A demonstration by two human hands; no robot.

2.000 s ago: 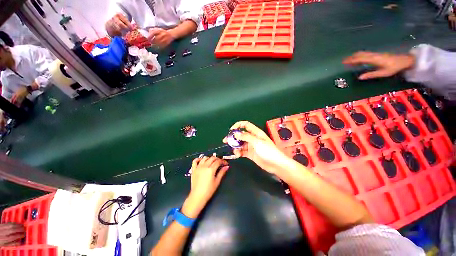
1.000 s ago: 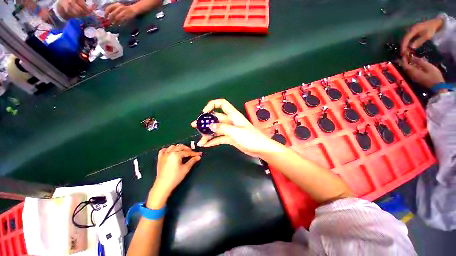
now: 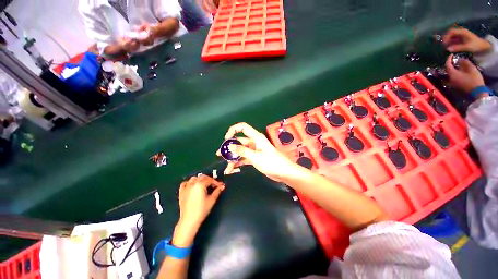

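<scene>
My right hand [image 3: 254, 151] holds a round display module [image 3: 230, 149] with a dark face and purple glare, between thumb and fingers above the green surface. My left hand [image 3: 199, 197], with a blue wrist strap [image 3: 177, 250], rests low on the surface just left of it. Its thumb and fingertips are close together; whether they hold something small is not clear. A small white strip [image 3: 215, 174] lies near its fingers. A red tray [image 3: 349, 170] at the right holds many black discs in its far rows; several nearer pockets are empty.
A second red tray [image 3: 245, 32] lies across the line. A loose module [image 3: 159, 159] and a white strip [image 3: 158, 202] lie at left. A white box [image 3: 132, 246] with black cable is at lower left. One person sits opposite; another person's hands [image 3: 464, 61] work at the right.
Since the earliest frame, the view has shifted, and the module's face shows more clearly in my right hand. The person at the right has drawn the reaching hand back to some parts.
</scene>
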